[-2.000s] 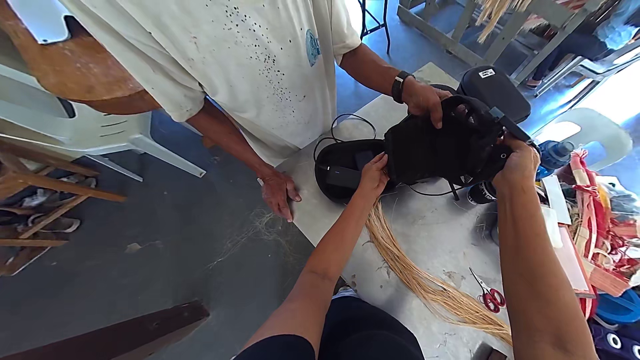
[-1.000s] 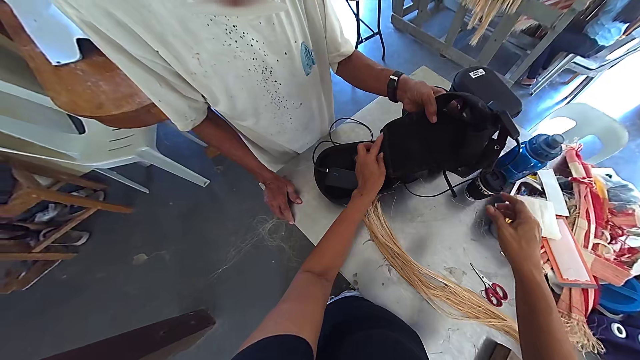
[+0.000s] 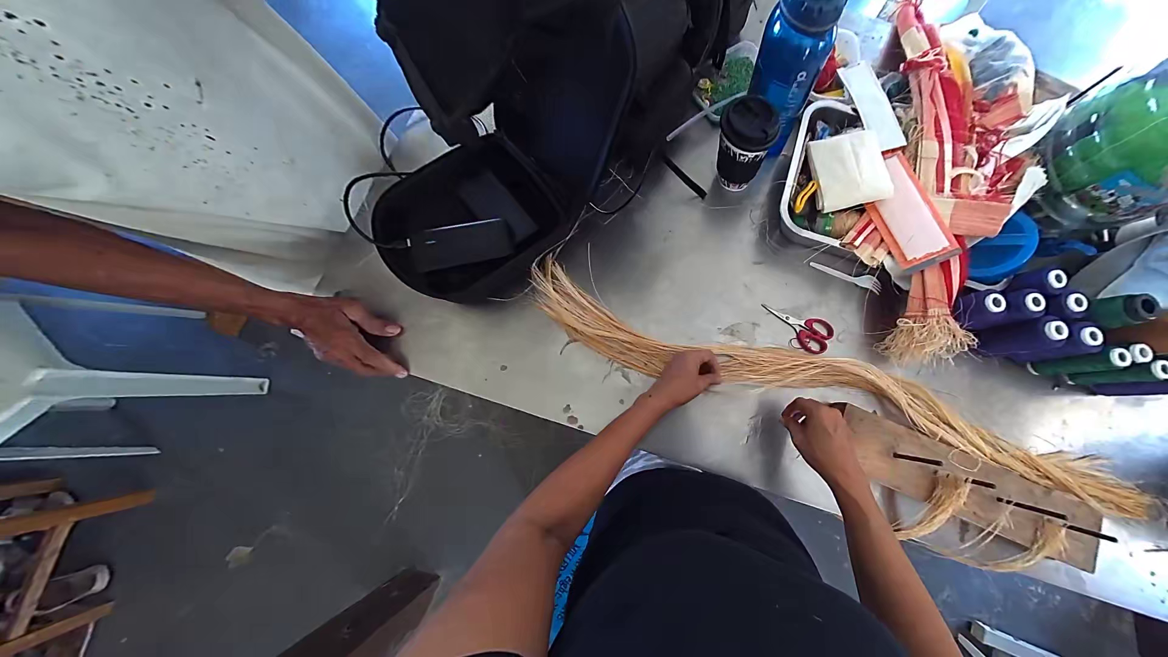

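My left hand (image 3: 686, 376) rests at the near edge of a long bundle of pale plant fibre (image 3: 785, 367), fingers curled, thumb and forefinger pinched together; whether strands are between them is too small to tell. Nearer the table's front edge, my right hand (image 3: 817, 433) is half curled beside a slotted wooden board (image 3: 885, 447), and its grip is unclear. Red-handled scissors (image 3: 808, 330) lie beyond the bundle. Loops of fibre hang through the board. An unzipped black backpack (image 3: 584, 82) stands at the back, with a dark box-shaped device (image 3: 463, 245) in its lower part.
Another person's hand (image 3: 351, 336) is at the table's left corner. Behind are a lidded paper cup (image 3: 744, 141), a blue bottle (image 3: 794, 64) and a white tray (image 3: 792, 205) of craft supplies. Thread cones (image 3: 1031, 333) stand at right; a white plastic chair (image 3: 109, 379) is at left.
My hands have left the backpack and come down to the fibre bundle and the board. The view has tilted down and right. The other person's hand is no longer seen on the backpack's top.
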